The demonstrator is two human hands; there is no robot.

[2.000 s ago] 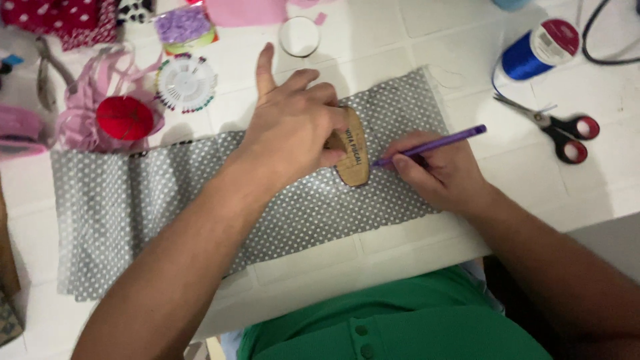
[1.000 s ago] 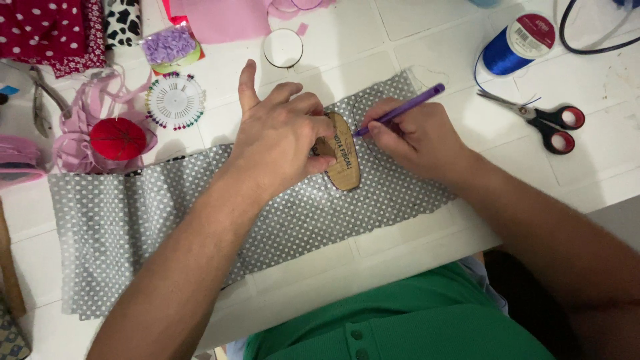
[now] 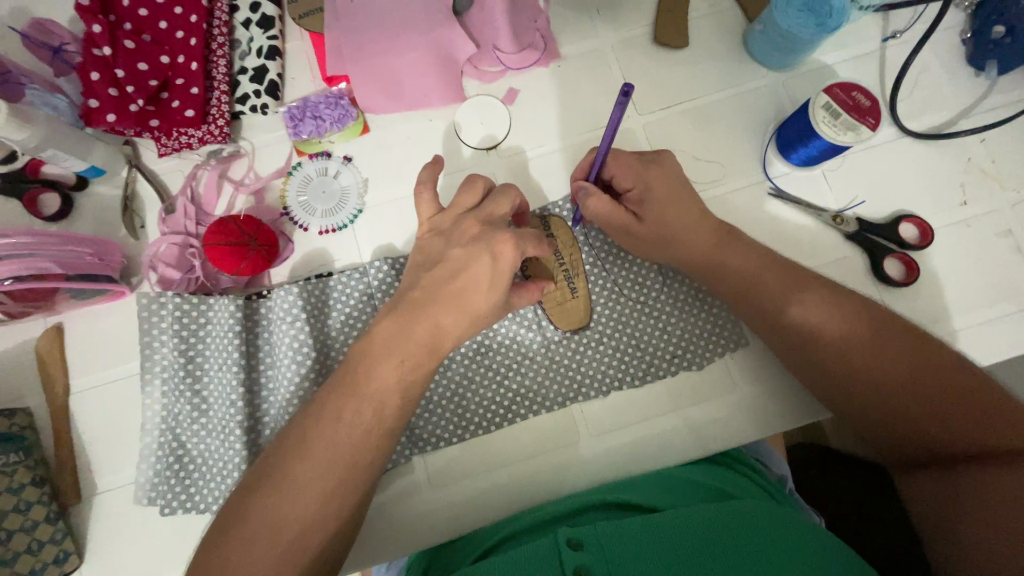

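A grey polka-dot fabric [image 3: 496,384] lies spread across the table in front of me. On it rests a printed cardboard template [image 3: 570,298] with rounded ends. My left hand [image 3: 472,240] presses the template down with thumb and fingertips, its little finger raised. Held between thumb and fingers of my right hand [image 3: 640,200] is a purple pen [image 3: 612,132], its tip at the template's upper right edge. A thin dark curved line shows on the fabric to the right of the template. My left fingers hide part of the template's left side.
Small scissors [image 3: 868,236] and a blue thread spool [image 3: 816,136] lie at the right. To the left are a red pincushion [image 3: 240,244], a pin wheel [image 3: 323,193] and pink ribbon. Pink fabric [image 3: 400,56], a round disc [image 3: 482,122] and red dotted fabric [image 3: 148,64] lie farther back.
My right hand has moved the pen from the template's lower right side up to its upper right edge, and the pen now stands more upright. My left hand still presses the template.
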